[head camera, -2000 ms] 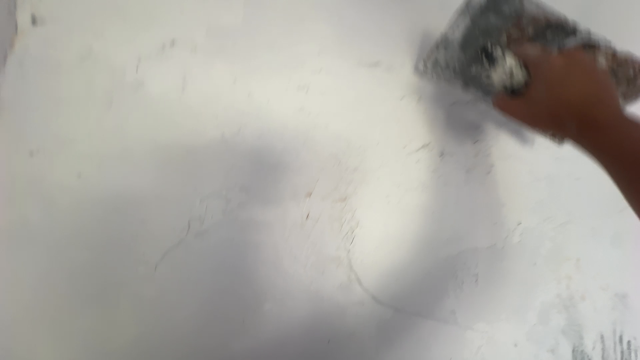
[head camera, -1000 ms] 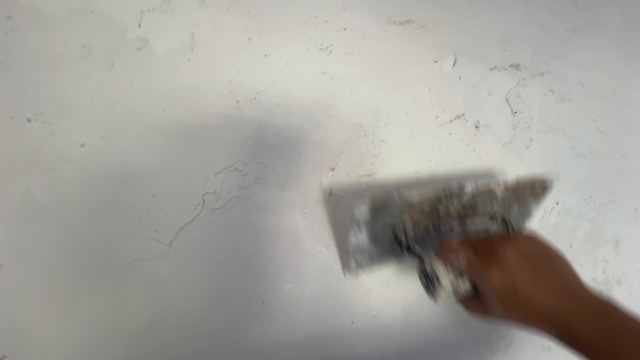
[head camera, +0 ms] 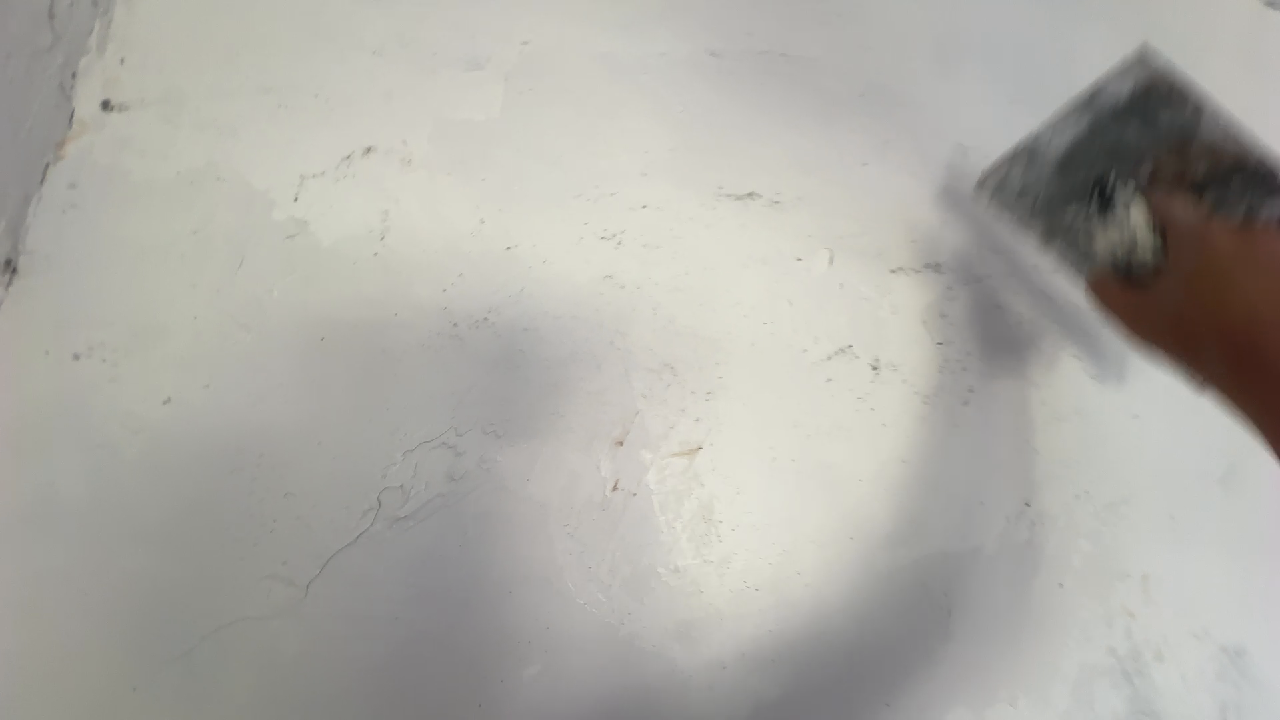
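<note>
At the right edge of the head view, my right hand [head camera: 1200,285] is closed around the handle of a plastering trowel [head camera: 1065,165]. The trowel's metal plate is grey and smeared with plaster, with one corner pointing up; both hand and plate are motion-blurred. Behind it stretches a whitish plastered surface [head camera: 760,420] with small dark pits, a thin branching crack [head camera: 375,515] at lower left and a rough patch [head camera: 685,500] near the middle. Whether the plate touches the surface I cannot tell. My left hand is out of the picture.
A rough grey strip [head camera: 40,110] borders the plastered surface at the upper left, with a chipped edge between them. Shadows fall across the left and lower parts of the surface. Dark smudges [head camera: 1140,650] mark its lower right.
My right hand and the trowel were at upper right, came down to the lower right a second ago, and are now up at the right again. The view has shifted somewhat.
</note>
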